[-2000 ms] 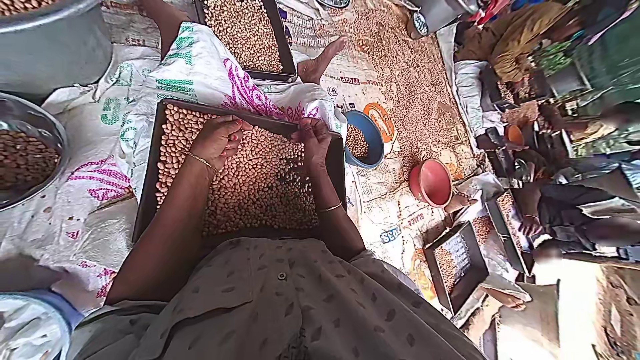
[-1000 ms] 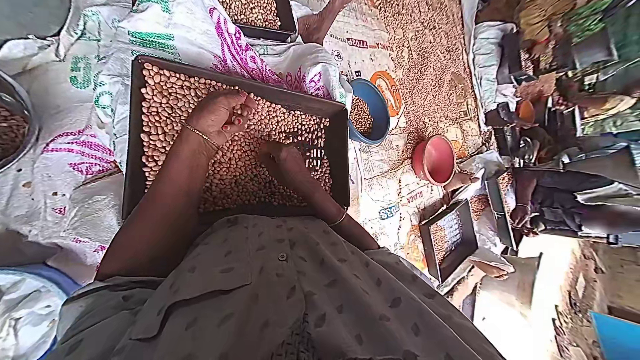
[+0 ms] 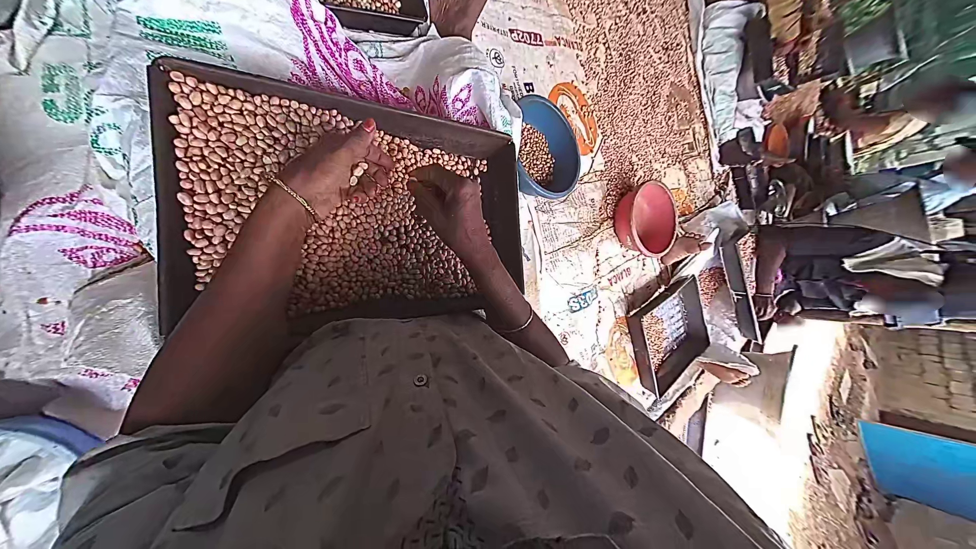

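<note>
A dark rectangular tray (image 3: 156, 198) lies on my lap, spread with shelled groundnuts (image 3: 229, 145). My left hand (image 3: 343, 171), with a thin gold-coloured bracelet at the wrist, is over the tray's middle, palm partly turned up. A few pale nuts rest in its curled fingers. Just right of it, my right hand (image 3: 450, 200) reaches down to the nuts near the tray's right side, fingers bent and fingertips partly hidden. Whether it holds a nut is not visible. The two hands are close together but apart.
A blue bowl (image 3: 564, 149) with nuts stands right of the tray, a red bowl (image 3: 654, 217) farther right. Printed sacks (image 3: 69, 152) lie around. Many nuts are spread on a sheet beyond. Another tray (image 3: 694, 320) and other people (image 3: 839, 267) are at the right.
My right hand has come down from above the tray's far side to the nuts, and has since shifted toward the far right part of the tray. My left hand stays over the middle.
</note>
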